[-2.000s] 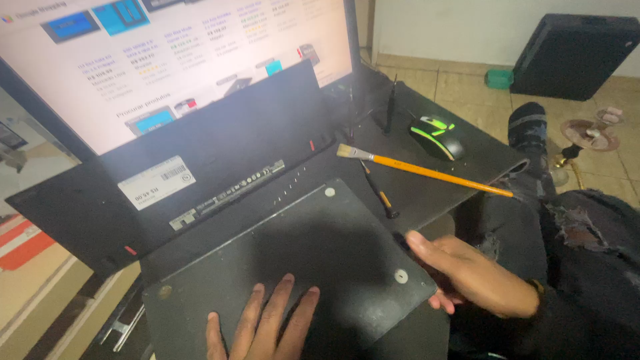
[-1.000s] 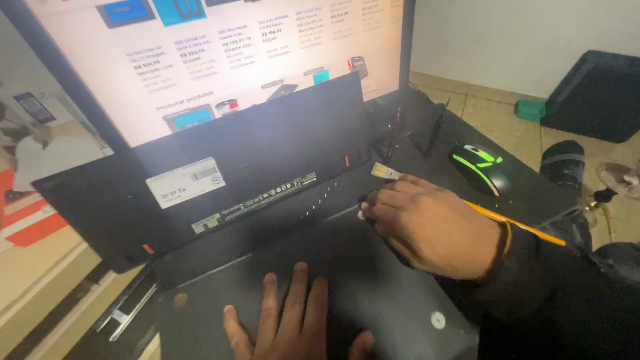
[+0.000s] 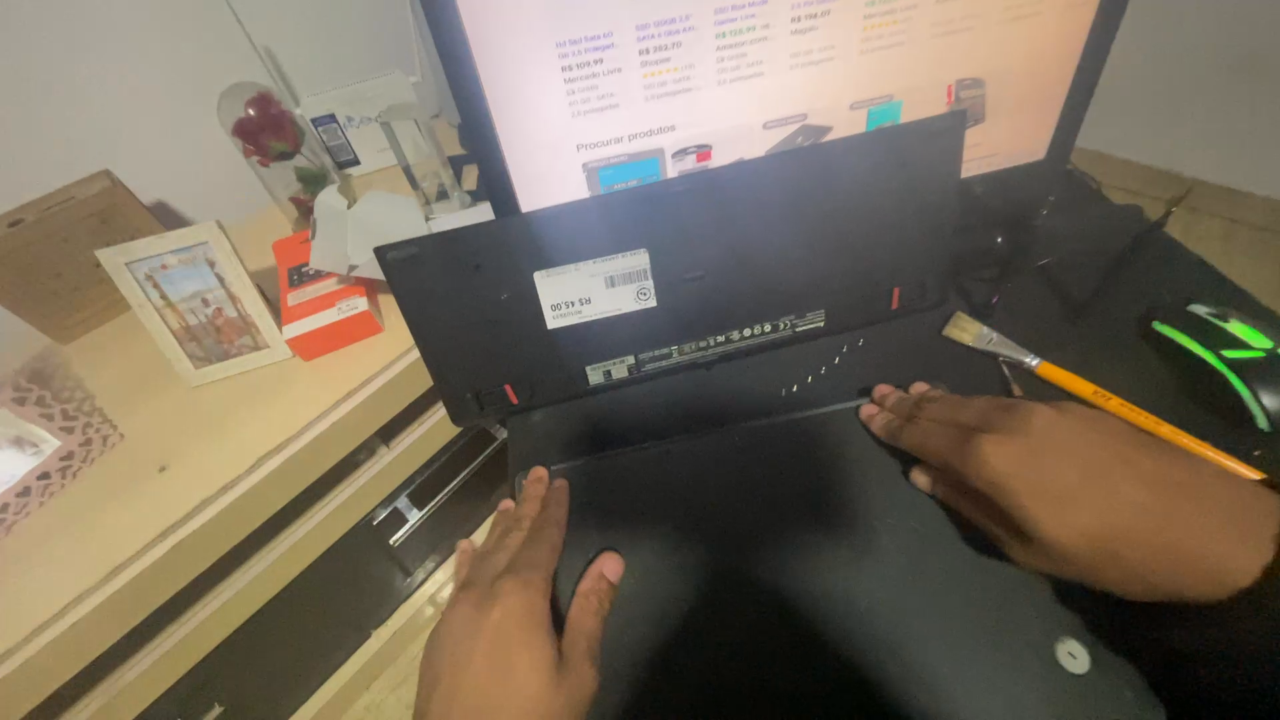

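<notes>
A flat black laptop (image 3: 760, 530), underside up with round feet at its corners, lies in front of me. My left hand (image 3: 525, 600) rests on its far left corner, thumb spread from the fingers. My right hand (image 3: 1060, 480) presses flat near the far right corner, fingertips by the seam. Behind the laptop stands a black Lenovo keyboard (image 3: 720, 250), tilted upright with its underside facing me, bearing labels and red-marked feet. A paintbrush (image 3: 1085, 390) with an orange handle lies beyond my right hand, its handle partly hidden by my wrist.
A lit monitor (image 3: 780, 80) stands behind the keyboard. At right lies a black and green mouse (image 3: 1215, 350). On the wooden desk (image 3: 200, 480) at left are a picture frame (image 3: 195, 300), a red box (image 3: 325, 310), a cardboard box (image 3: 80, 255) and a rose in a dome (image 3: 270, 130).
My right hand has moved from the laptop's near right edge to its far right corner. My left hand has moved from the middle to the far left corner. The view has swung left.
</notes>
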